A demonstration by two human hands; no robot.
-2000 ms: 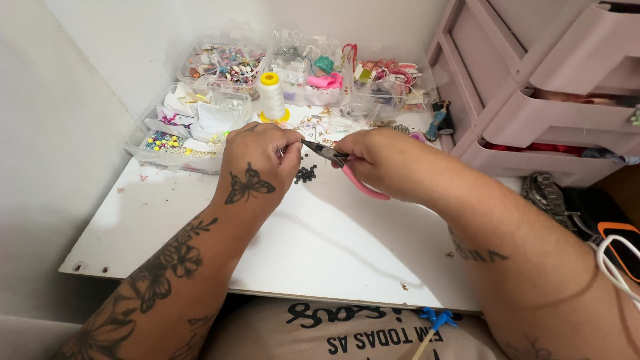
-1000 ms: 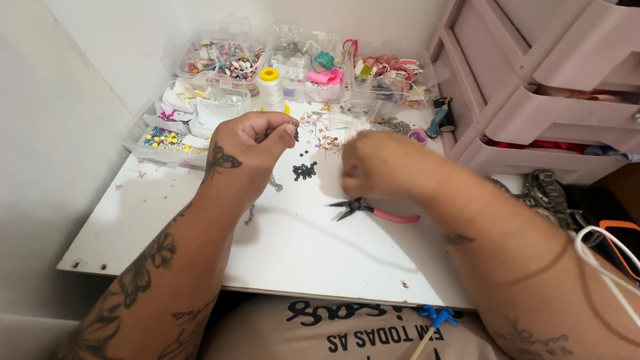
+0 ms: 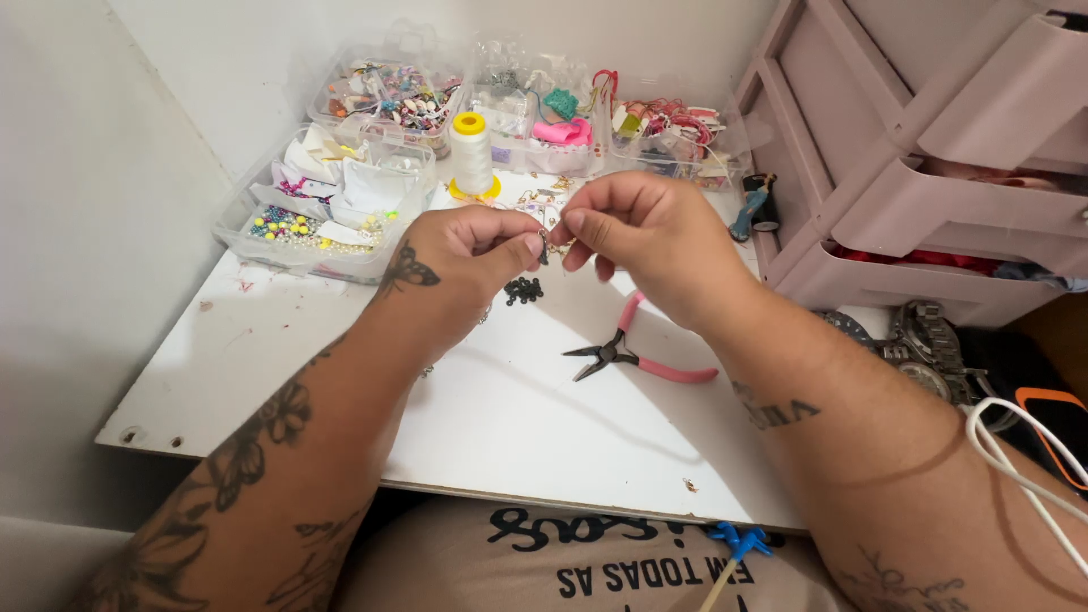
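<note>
My left hand (image 3: 484,251) pinches a small dark jewelry piece (image 3: 544,246) with a metal loop between thumb and forefinger. Close on its right, my right hand (image 3: 637,234) has its thumb and forefinger pinched together at the piece; whether they hold anything is too small to tell. Below the hands lies a little pile of black beads (image 3: 524,291). Pink-handled pliers (image 3: 608,353) rest on the white board with their jaws apart. Part of a thin chain (image 3: 484,314) shows beside my left wrist. Behind the hands are scattered small metal findings (image 3: 557,183).
A white thread spool (image 3: 472,153) stands behind my left hand. Clear plastic boxes of beads (image 3: 293,234), ribbons and cords (image 3: 671,123) line the back. Pink drawers (image 3: 918,212) rise at the right, with metal watches (image 3: 926,340) below and a small figurine (image 3: 750,208) beside them.
The pliers, in my right hand two seconds ago, were let go onto the board and now lie with their handles wider apart. My right hand has come back beside my left.
</note>
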